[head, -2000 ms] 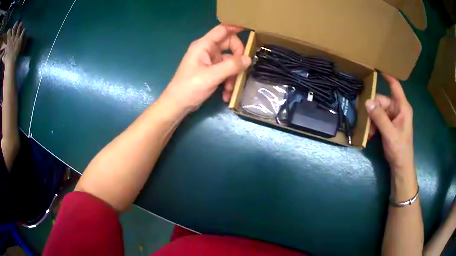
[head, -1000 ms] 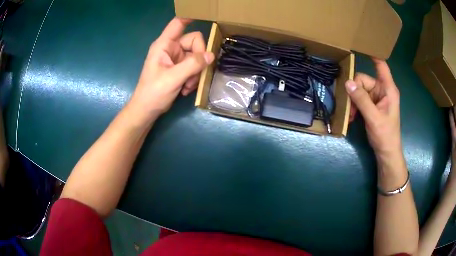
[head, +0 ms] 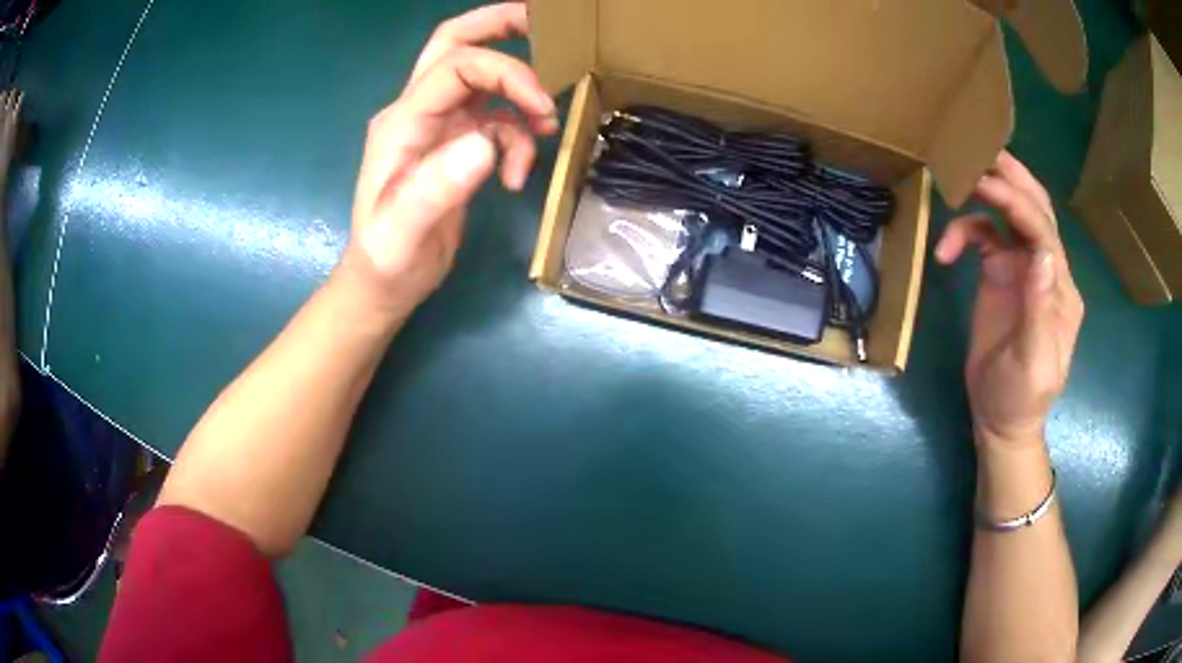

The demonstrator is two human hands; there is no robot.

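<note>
An open brown mailer box point(head: 734, 339) lies on the green surface in front of me, its lid point(head: 778, 52) raised at the back. The lid's side ears are bent forward at both ends. Black coiled cables point(head: 726, 168) lie across the back inside. A black power adapter point(head: 762, 295) lies at the front, a shiny clear bag point(head: 622, 246) at the front left. My left hand point(head: 434, 156) is open, its fingers beside the left ear. My right hand point(head: 1021, 292) is open with curled fingers, its fingertips at the right ear. Neither hand grips the box walls.
More brown cardboard boxes point(head: 1134, 181) are at the right edge, and a cardboard flap point(head: 1047, 39) shows behind the lid. Another person's forearm point(head: 1154, 589) is at the lower right. Part of another person point(head: 65, 479) is at the left. The green table point(head: 557, 492) has a curved edge.
The box has moved left from its first place, then slightly right. Both hands have let go of the side walls and moved to the lid ears, which are now folded forward.
</note>
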